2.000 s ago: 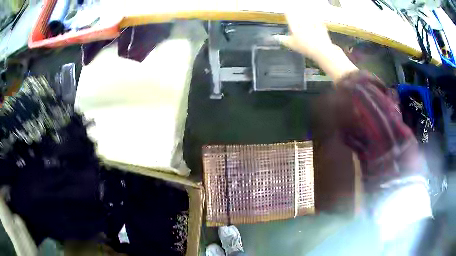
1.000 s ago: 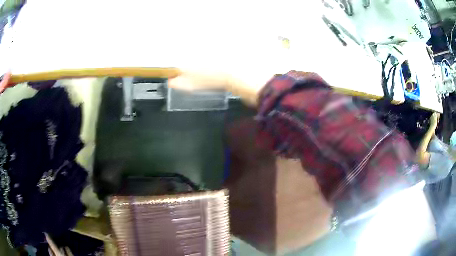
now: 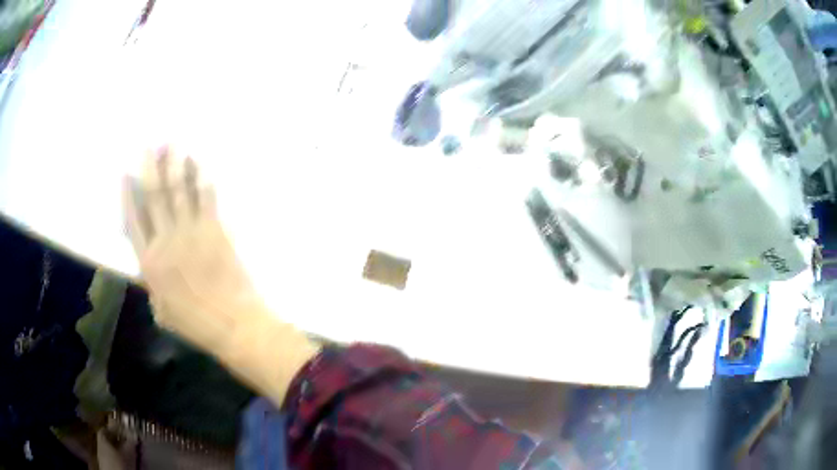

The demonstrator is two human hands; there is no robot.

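Observation:
My right hand (image 3: 188, 262), bare below a red plaid sleeve, lies over the front left part of the white table (image 3: 459, 321), palm down with fingers slightly apart, holding nothing visible. Dark cloth with pale embroidery (image 3: 27, 303) hangs below the table edge at the left. A small skin-coloured shape at the bottom left edge may be my left hand (image 3: 110, 450), but it is cut off and its grip cannot be told. Black thread snips (image 3: 552, 236) and thin tweezers (image 3: 592, 243) lie on the table right of centre.
The off-white sewing machine (image 3: 716, 202) stands at the right. A brown patch (image 3: 386, 269) is near the front edge. A blue tray (image 3: 742, 344) is at the right end, beside dark strips (image 3: 679, 344). Purple-grey round parts (image 3: 418, 115) lie at the back.
The view has swung up and right onto the tabletop and machine. My right hand has come from the table's front edge onto its surface. The floor and woven mat have mostly left view.

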